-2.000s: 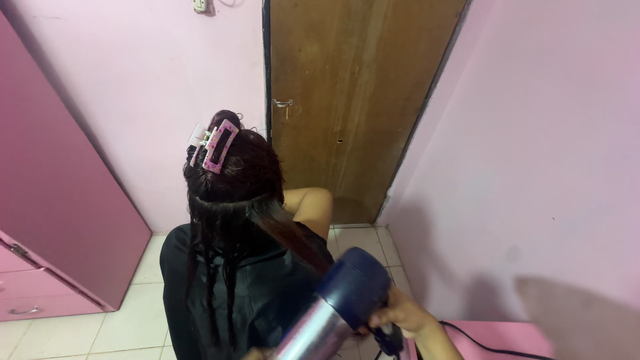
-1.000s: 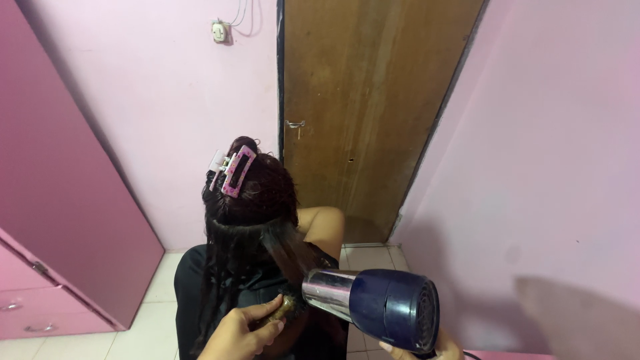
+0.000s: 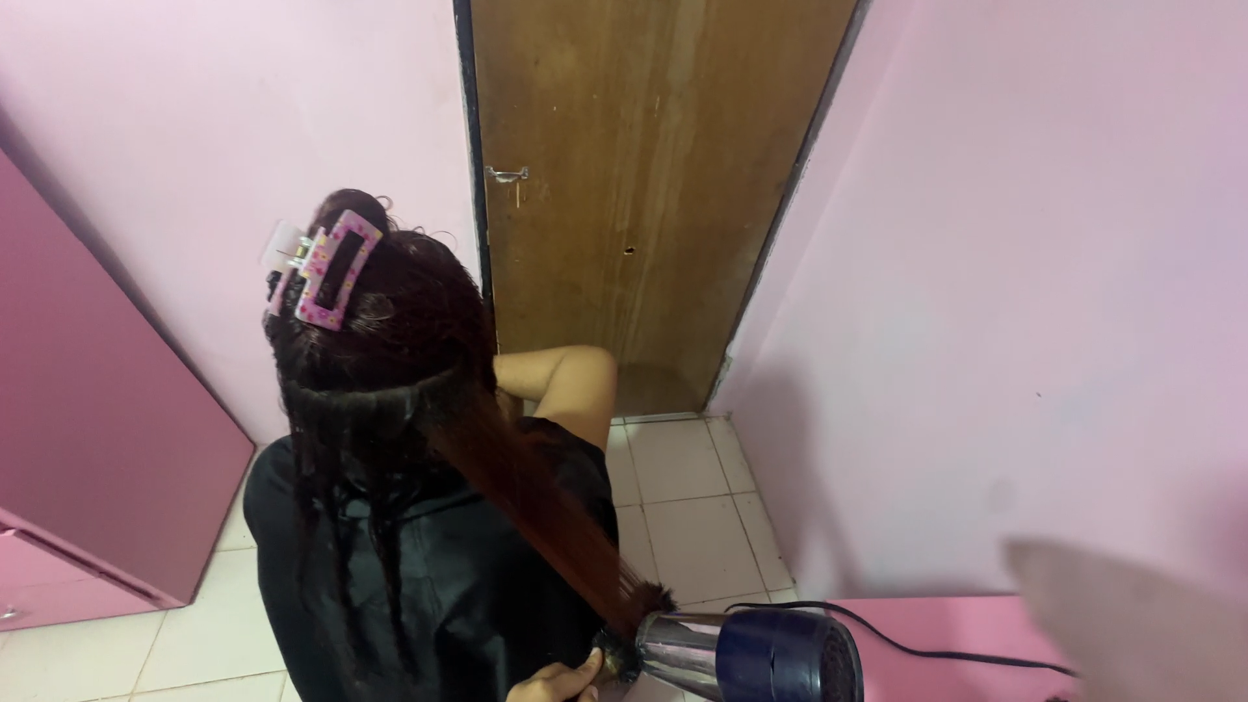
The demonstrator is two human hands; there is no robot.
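At the bottom edge of the head view, my left hand (image 3: 558,682) grips a round hair brush (image 3: 616,655), its bristles in the end of a stretched reddish-brown lock of hair (image 3: 546,512). The metal nozzle of a dark blue hair dryer (image 3: 785,651) sits right beside the brush, aimed at it. My right hand is out of the frame. The lock comes from the head of a seated person in a black cape (image 3: 468,585), seen from behind. A pink flowered claw clip (image 3: 314,283) holds the upper hair up, while darker strands hang down the back.
A wooden door (image 3: 643,195) stands beyond the person, whose bent arm (image 3: 575,390) juts out to the right. At the left is a pink cabinet (image 3: 97,409). A black cord (image 3: 907,645) crosses a pink surface (image 3: 955,624) at the lower right, by the pink wall.
The brush has moved down and right from the person's upper back, and the lock now stretches out long. The dryer has moved lower beside it. My right hand, seen earlier, has left the view.
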